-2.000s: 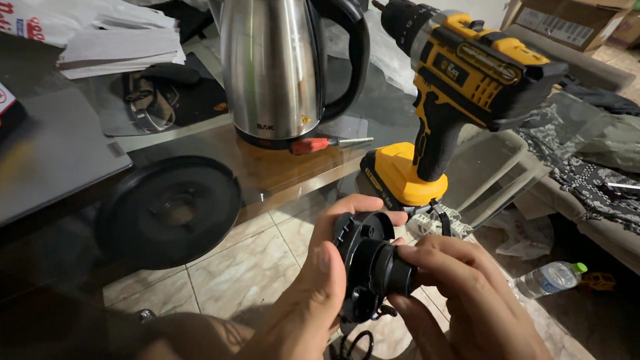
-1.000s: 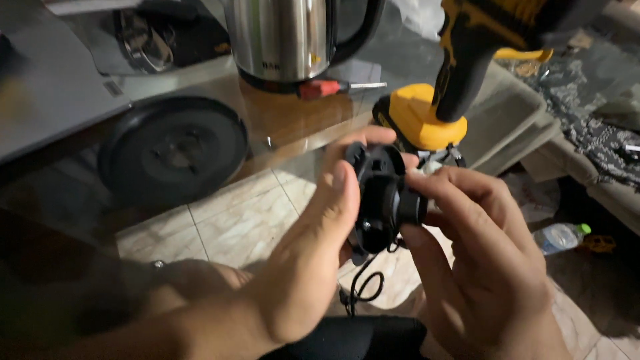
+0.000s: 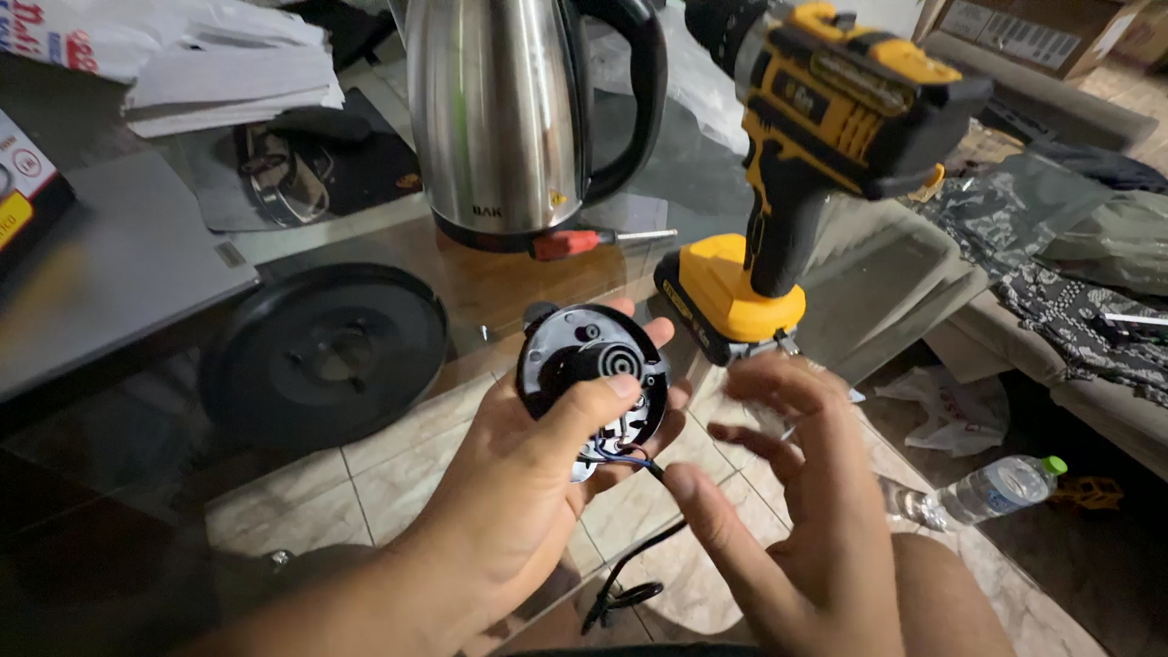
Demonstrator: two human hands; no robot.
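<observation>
My left hand [image 3: 520,465] holds a round black kettle-base connector part [image 3: 593,365], its thumb on the central round connector. Thin wires leave the part's lower edge and join a black power cord [image 3: 630,557] that hangs below. My right hand [image 3: 794,493] is just right of it, fingers apart and blurred, thumb tip close to the wires; whether it touches them I cannot tell. A round black plastic base cover [image 3: 324,356] lies on the glass table to the left. The steel electric kettle [image 3: 497,119] stands beyond, with a red-handled screwdriver [image 3: 566,243] at its foot.
A yellow and black cordless drill [image 3: 785,173] stands upright on its battery at the table's right. A grey laptop [image 3: 137,237], papers [image 3: 237,73] and a small dark case [image 3: 338,164] lie left. A plastic bottle [image 3: 999,488] lies on the floor near a sofa [image 3: 1022,338].
My right hand has let go of the black connector and moved off with its fingers spread. My left hand has turned the part, so its inner face and wires now show.
</observation>
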